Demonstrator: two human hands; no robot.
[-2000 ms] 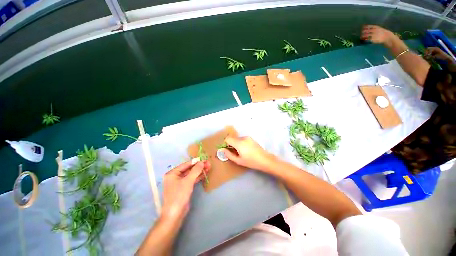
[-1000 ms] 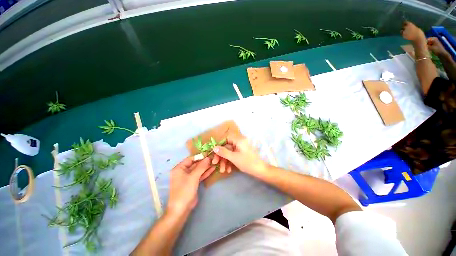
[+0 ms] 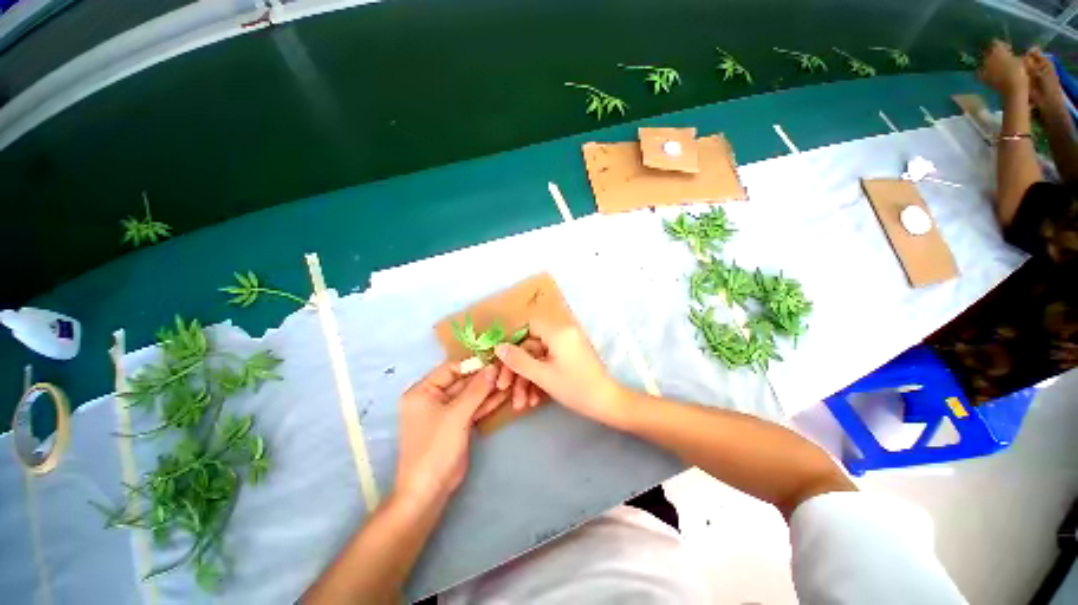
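Observation:
My left hand (image 3: 440,414) and my right hand (image 3: 560,376) meet over the brown cardboard pad (image 3: 545,305). Between their fingertips they hold a small green leaf piece (image 3: 484,338), its leaves pointing up and away. A small whitish bit shows at my left fingertips; I cannot tell what it is. My hands cover the pad's middle, and its white disc is hidden. A stemmed leaf pile (image 3: 195,473) lies left of the pad. A second leaf pile (image 3: 742,310) lies to the right.
Joined leaf sprigs (image 3: 605,104) lie spaced along the dark green conveyor belt (image 3: 390,142). Spare cardboard (image 3: 709,186) is at the belt edge. A tape roll (image 3: 40,428) and white squeeze bottle (image 3: 47,332) are far left. Another person's arm (image 3: 1017,154) and a blue stool (image 3: 934,414) are at right.
My right hand has moved from the white disc to my left hand, and the leaf pieces are now together between them. The other person's hands have drawn away from the belt sprigs toward the far right.

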